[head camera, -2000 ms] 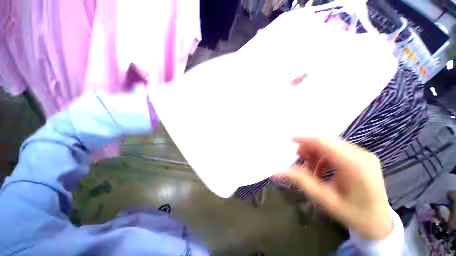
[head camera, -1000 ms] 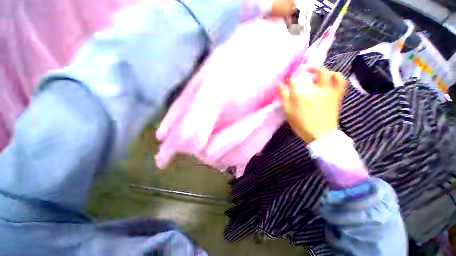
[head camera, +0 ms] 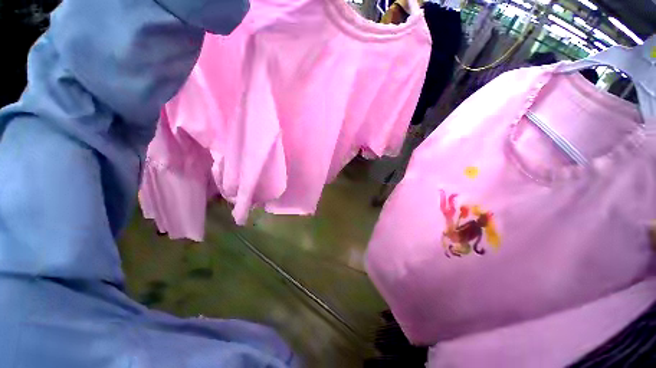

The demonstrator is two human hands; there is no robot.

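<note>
A pink top [head camera: 288, 108] hangs at upper centre, its round neck rib near the top edge. A second pink top [head camera: 410, 287] is spread at right, with an orange dot and a small brown, red and yellow figure on its chest. A pale hanger [head camera: 622, 65] is at its neck. My left sleeve runs up the left side and out at the top. A small brownish patch in the first top's neck opening may be part of my left hand; I cannot tell. A skin-toned sliver at the right edge may be my right hand, cut off.
Dark garments [head camera: 437, 61] hang behind the two tops. A thin metal bar [head camera: 295, 284] crosses low over the green-grey floor [head camera: 216, 287]. Dark striped cloth [head camera: 629, 341] shows at the lower right corner. Strip lights are at the upper right.
The view has shifted. The gathered pink top is no longer between my hands over the striped garments. Two pink tops now show apart, one with its print facing me. My right forearm has left view.
</note>
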